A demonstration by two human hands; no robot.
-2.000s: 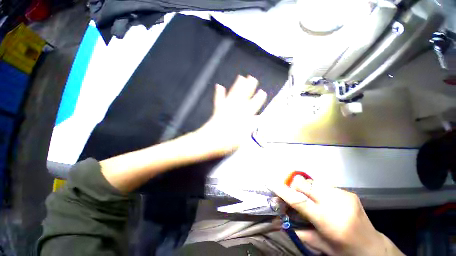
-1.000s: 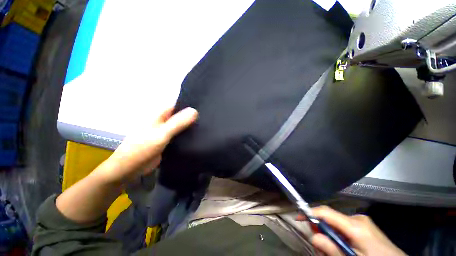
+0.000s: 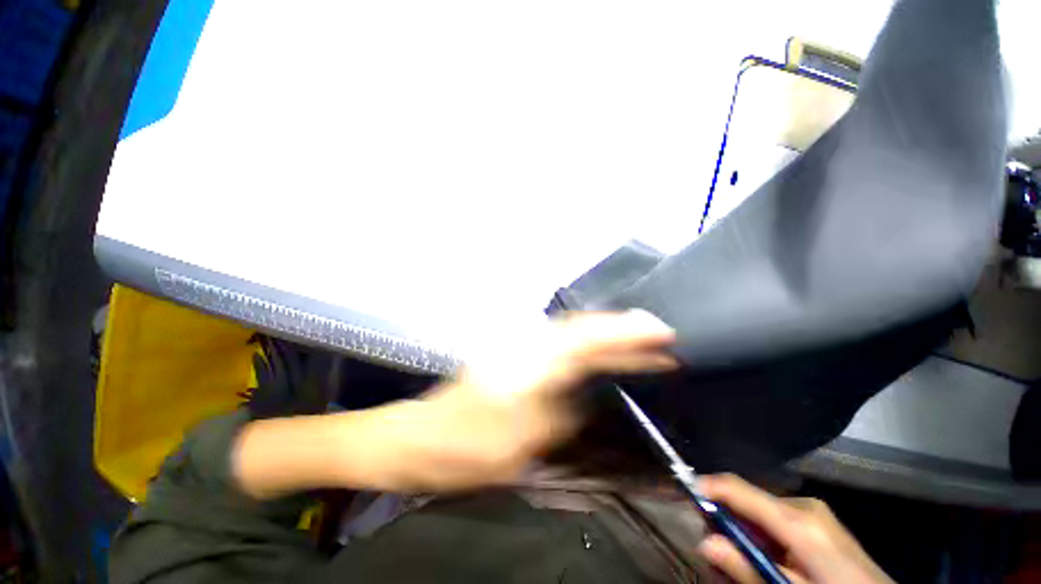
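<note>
The dark garment panel (image 3: 742, 285) is folded over on itself at the right of the table, its raised part lit grey and its lower part black. My left hand (image 3: 548, 388) is blurred and lies at the panel's left edge, fingers over the cloth; its grip is partly hidden. My right hand (image 3: 788, 530) is at the lower right and holds the scissors (image 3: 656, 439) by the dark handles. The blades look closed and point up and left, with the tips against the black cloth near my left fingers.
The white table (image 3: 400, 148) has a ruler-marked grey front edge and a blue left edge. A yellow bin (image 3: 171, 376) stands below its left front. The machine bed (image 3: 936, 422) shows at the right, with a small dark machine part (image 3: 1022, 211) at the right rim.
The panel was flat under the machine head with its grey strip showing; now it is folded over to the right. My left hand has moved right towards the scissors. The view has shifted.
</note>
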